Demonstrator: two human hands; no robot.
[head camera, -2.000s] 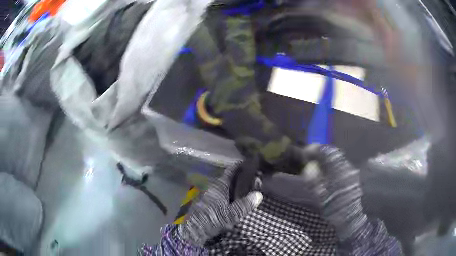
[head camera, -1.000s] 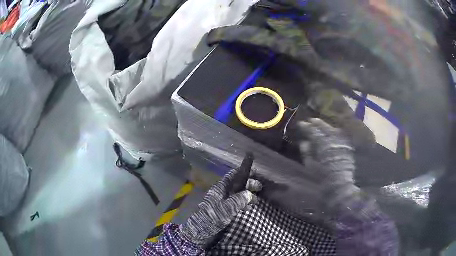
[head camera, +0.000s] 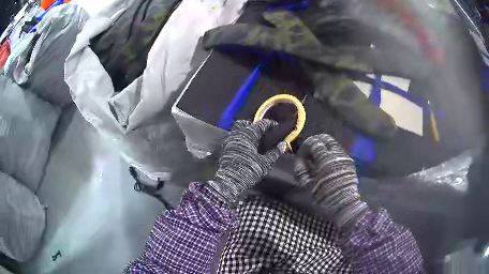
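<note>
My left hand (head camera: 246, 155), in a grey-black knit glove, grips the near side of a yellow roll of tape (head camera: 301, 118) and holds it up over the black wrapped stack (head camera: 201, 99). My right hand (head camera: 324, 166), gloved too, is just right of the roll with its fingers curled. Whether it pinches the tape's end cannot be told. Camouflage straps (head camera: 346, 101) lie on the stack beyond my hands, partly blurred. The black-and-white checked apron (head camera: 284, 235) covers my lap.
An open whitish woven sack (head camera: 88, 101) with camouflage pieces stands left of the stack. More grey sacks (head camera: 24, 128) are at the far left. White labels (head camera: 399, 112) and blue bands lie on the stack. Dark scraps (head camera: 145, 184) lie on the grey floor.
The roll was lying on the stack and is now in my left hand, which has moved up and let go of a small dark piece. The straps now lie spread across the stack.
</note>
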